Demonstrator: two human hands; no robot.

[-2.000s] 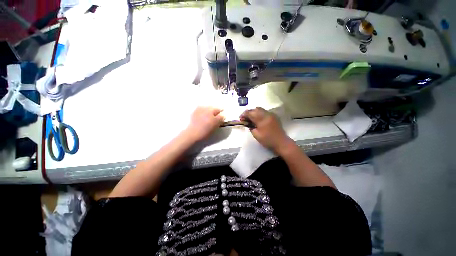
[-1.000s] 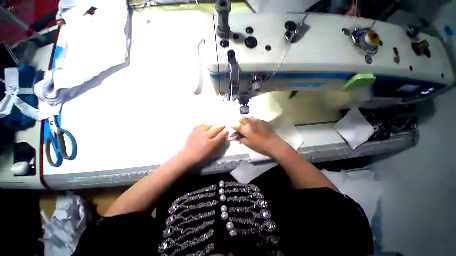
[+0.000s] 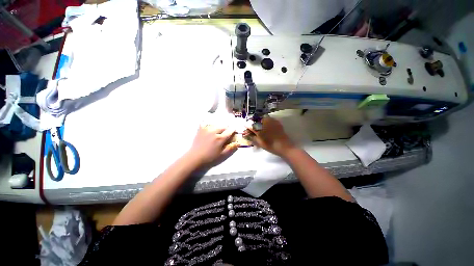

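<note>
A white cut piece [image 3: 270, 174] lies under my hands and hangs over the table's front edge; its upper part is washed out by the lamp. My left hand [image 3: 213, 143] lies flat on the cloth just left of the needle area, fingertips towards the presser foot [image 3: 248, 124]. My right hand [image 3: 271, 136] is bent at the cloth just below the head of the sewing machine [image 3: 332, 70], fingertips close to the left ones. What the right fingertips pinch is too washed out to tell.
Stacked white pieces [image 3: 104, 52] lie upper left. Blue-handled scissors [image 3: 62, 158] lie at the left edge. A small white piece [image 3: 367, 145] lies at the right of the table edge. White cloth heaps [image 3: 63, 236] lie below left. A tied blue bundle [image 3: 23, 104] is far left.
The view has shifted, so the machine sits lower in the picture. My hands have moved nearer to the presser foot, and more of the white piece shows over the front edge.
</note>
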